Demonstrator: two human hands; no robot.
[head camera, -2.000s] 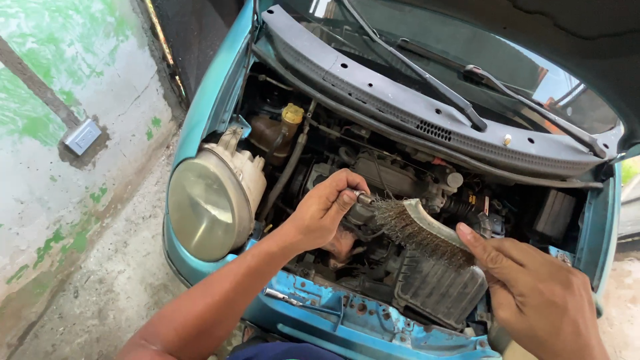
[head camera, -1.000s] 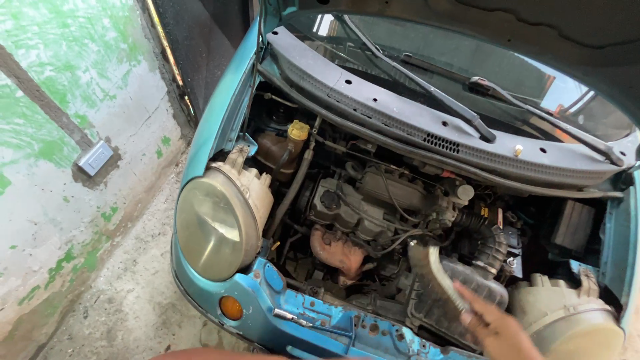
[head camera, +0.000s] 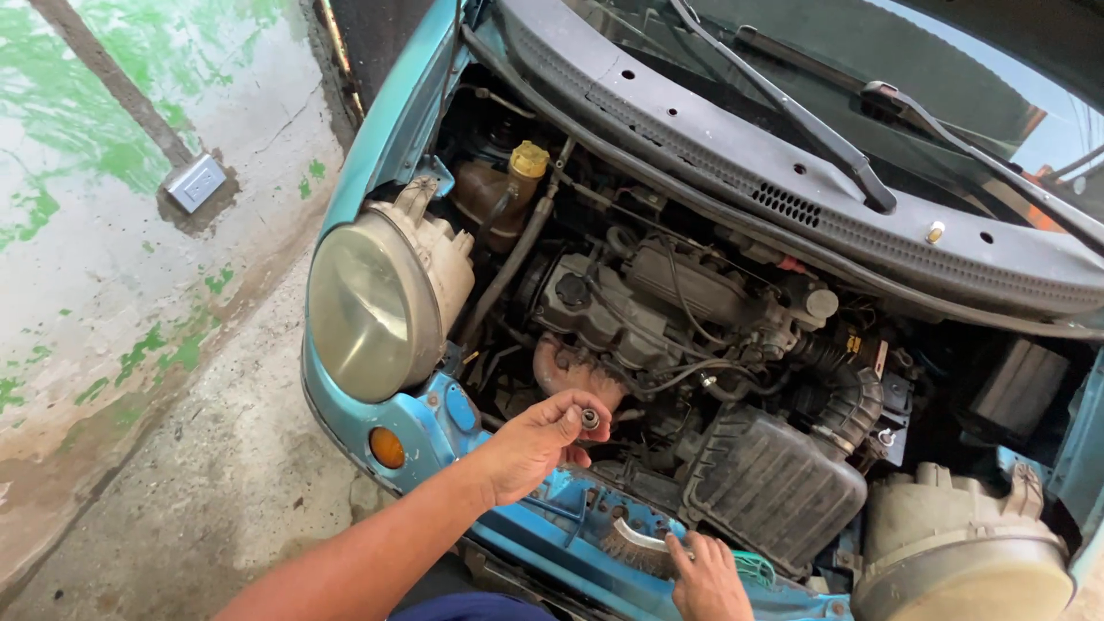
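Observation:
Between the thumb and fingers of my left hand (head camera: 539, 440) is a small cylindrical metal part (head camera: 589, 419), its round end facing the camera, in front of the rusty exhaust manifold cover (head camera: 573, 375). My right hand (head camera: 709, 576) is at the blue front crossmember (head camera: 595, 526), its fingers at the handle end of a wire brush (head camera: 636, 548). The brush lies low on the crossmember, bristles toward the bumper side. Whether the fingers still grip its handle is not clear. Green cord or wire (head camera: 755, 569) shows just beside this hand.
The open engine bay holds the engine's valve cover (head camera: 604, 302), a black air filter box (head camera: 776, 487) and a reservoir with a yellow cap (head camera: 529, 159). Headlights (head camera: 366, 310) flank it on both sides. A painted wall with an electrical outlet (head camera: 196, 183) stands at the left.
The wire brush has moved down from over the air filter box to the front crossmember. My left hand, out of view one second ago, is back with a small metal part.

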